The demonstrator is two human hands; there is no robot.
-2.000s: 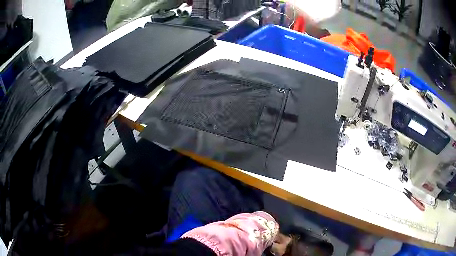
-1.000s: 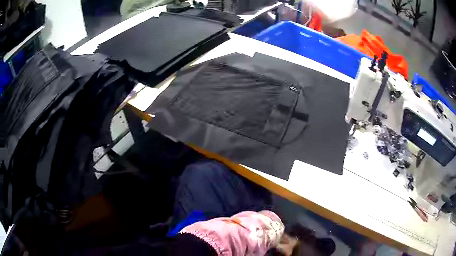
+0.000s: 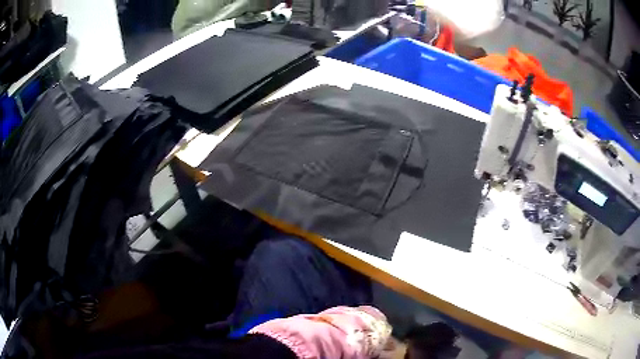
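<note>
A black fabric bag panel lies flat on the white sewing table, reaching its front edge. On it is a black rectangular pocket with a dark zipper along its right side and a small shiny puller at the top. A pink patterned sleeve crosses the bottom of the view below the table edge, coming from the left. Only a sliver of my left hand shows past its cuff, dark and blurred; whether it holds anything cannot be told. My right hand is not in view.
A flat stack of black panels lies at the back left. Loose black fabric hangs at far left. A blue bin stands behind the table. The sewing machine, small dark pieces and red-handled snips are at right.
The view has shifted slightly. The panel stays flat on the table, with the mesh-like pocket surface looking smoother now. The pink sleeve stays low in the view.
</note>
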